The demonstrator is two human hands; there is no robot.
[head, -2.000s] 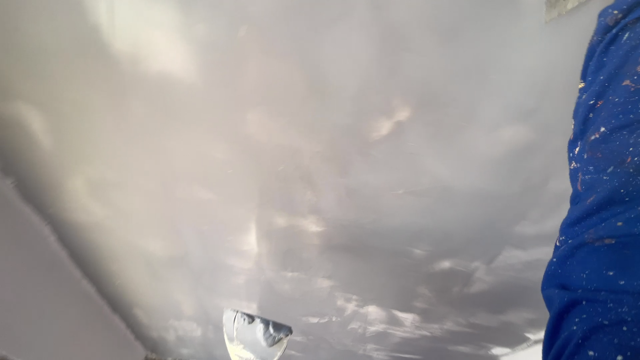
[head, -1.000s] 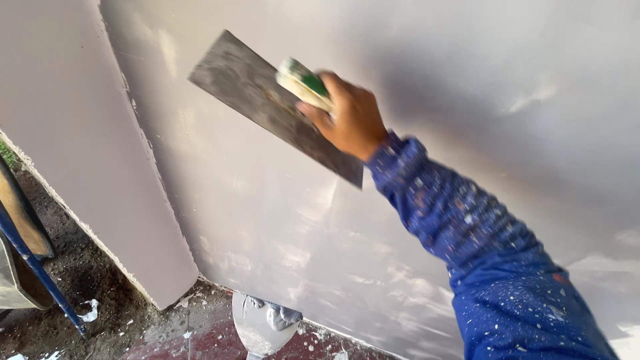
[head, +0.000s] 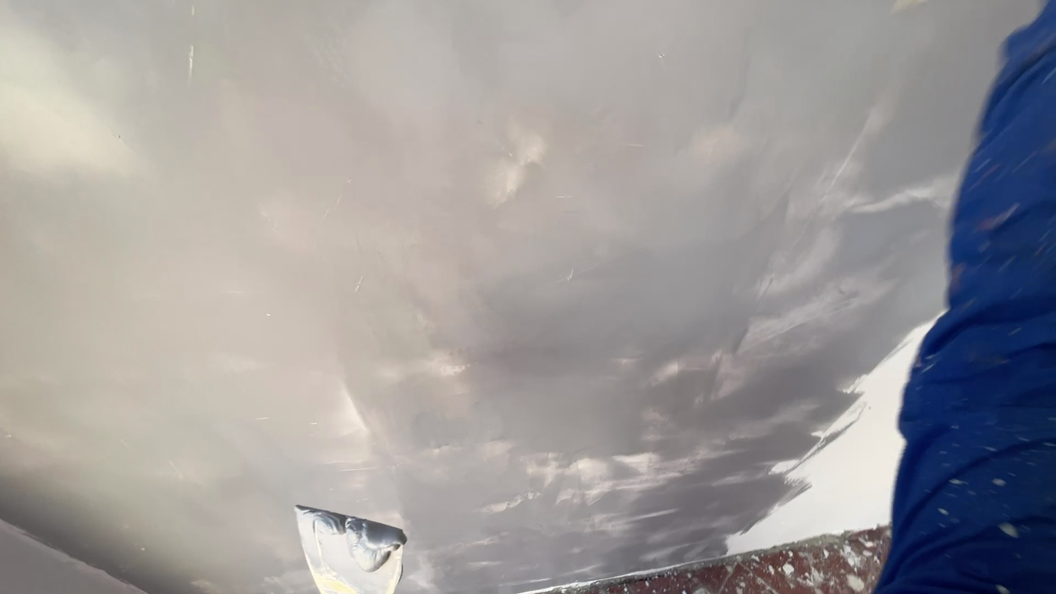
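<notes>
A blue sleeve flecked with paint (head: 973, 330) runs up the right edge of the view; the right hand beyond it is out of frame, so what it holds is hidden. At the bottom, left of centre, stands the blade of a putty knife (head: 351, 549) with grey filler along its top edge; its handle and any hand on it are cut off by the frame. Behind both spreads a wall (head: 528, 272) with smeared, streaky grey and pale filler. My left hand does not show.
At the lower right the grey coat ends raggedly against a white patch (head: 841, 445). Below the wall runs a dark red floor edge spattered with white (head: 792, 565). A plain wall edge (head: 49, 561) cuts across the lower left corner.
A second ago my right hand held a broad steel trowel on the wall; hand and trowel have since left the view, up past the right side. The view has shifted too.
</notes>
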